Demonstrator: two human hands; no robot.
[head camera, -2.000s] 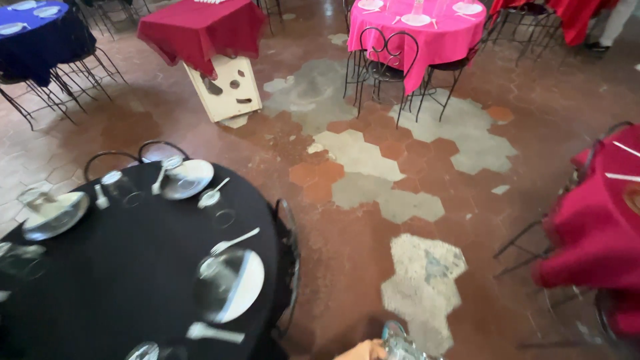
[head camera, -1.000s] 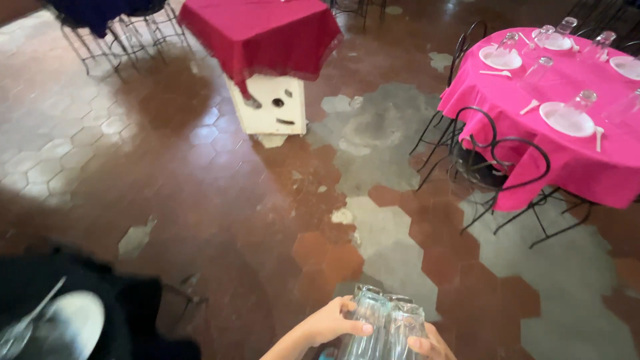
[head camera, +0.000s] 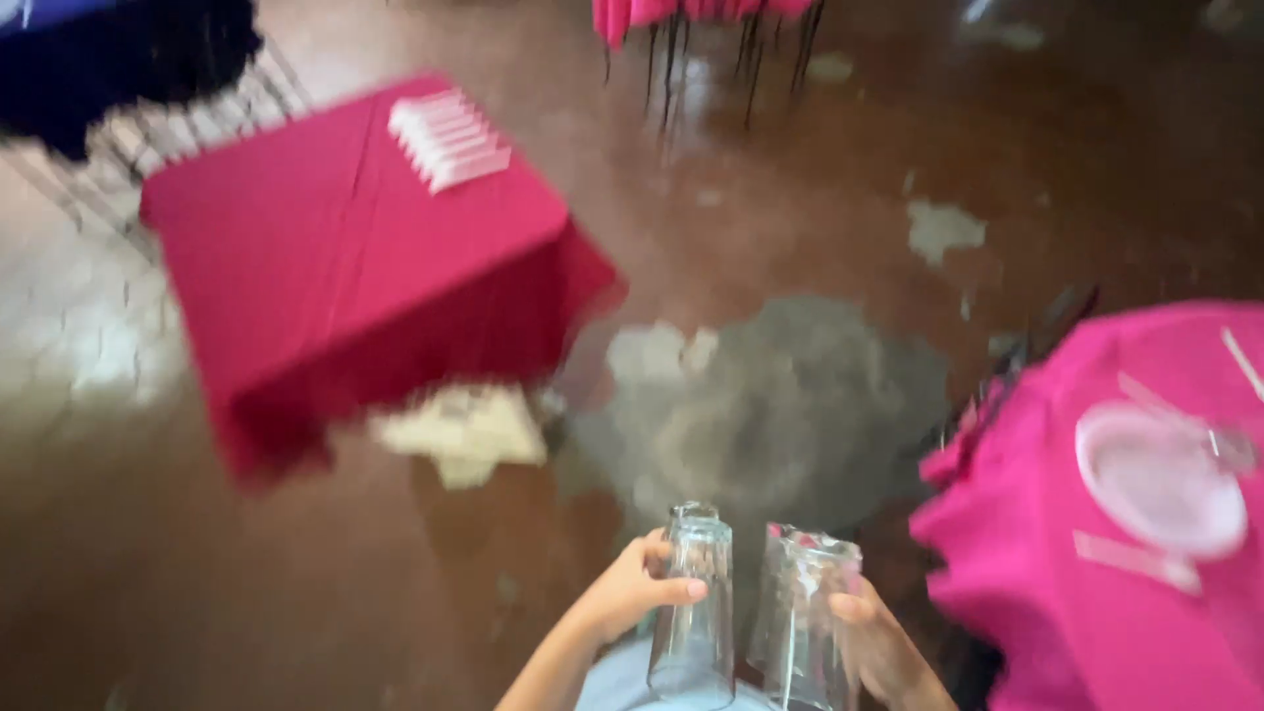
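Note:
At the bottom centre, my left hand (head camera: 632, 592) is closed around clear drinking glasses (head camera: 696, 612), its thumb across the front one. My right hand (head camera: 879, 632) grips more clear glasses (head camera: 810, 612) from their right side. Both groups are held upright side by side, with a narrow gap between them, close to my body. Their lower ends are partly cut off by the frame, and I cannot tell the exact number of glasses. Nearest on the right is a round table with a pink cloth (head camera: 1086, 632), bearing a white plate (head camera: 1160, 479) and blurred cutlery.
Ahead on the left stands a table with a crimson cloth (head camera: 296, 286), a row of folded white items (head camera: 449, 138) on top and a pale panel (head camera: 464, 430) beneath. A dark blue clothed table (head camera: 128, 59) is farther left. A dark chair (head camera: 1017, 365) adjoins the pink table.
The view has shifted forward, past the black table seen earlier. The crimson table looks nearer. Both hands still hold glasses, now more fully in view than one second ago.

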